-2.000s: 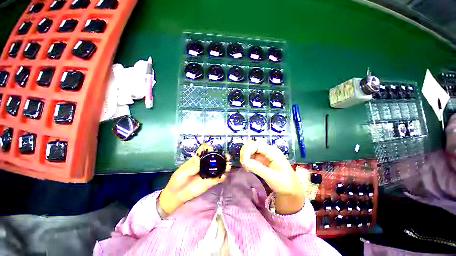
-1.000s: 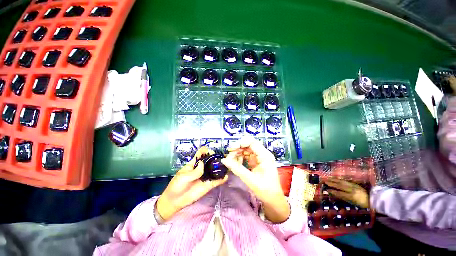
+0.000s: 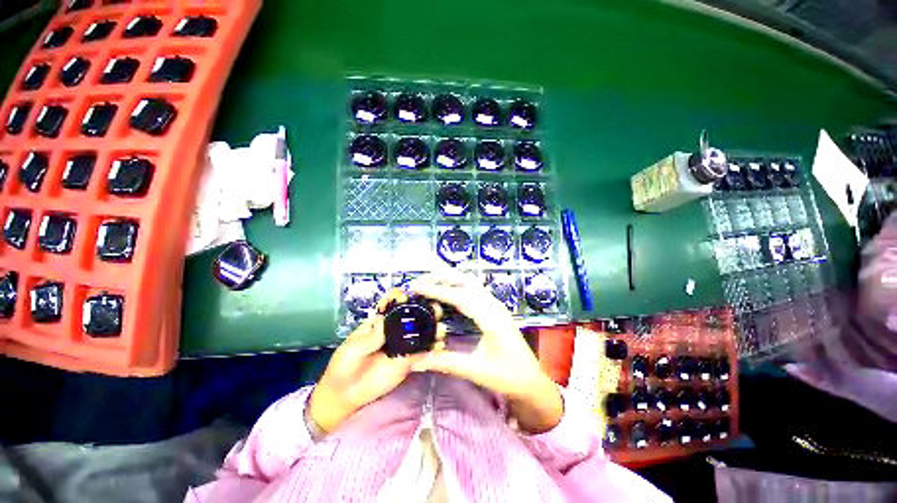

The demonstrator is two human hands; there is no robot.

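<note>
A black round lens unit (image 3: 409, 328) is held in front of my chest, its ringed front facing up with a blue glint. My left hand (image 3: 356, 371) grips it from the left side. My right hand (image 3: 489, 346) is curved around its right side, thumb and fingers apart; whether it touches the unit is hard to tell. Just beyond lies a clear tray (image 3: 393, 243) with rows of black units. The third and fourth rows have empty pockets at their left. My hands partly cover the nearest row.
An orange-red tray (image 3: 155, 246) of black units stands left, with white wipes (image 3: 231, 187) and a single loose unit (image 3: 238, 265) beside it. A blue pen (image 3: 576, 259), black stick (image 3: 630, 257), bottle (image 3: 673, 183) and second clear tray (image 3: 764, 211) lie right. A lower red tray (image 3: 679, 450) holds more units.
My right hand's fingers have moved off the unit's front and opened around its right side. The unit now faces up more squarely. A neighbour's hand has left the lower red tray.
</note>
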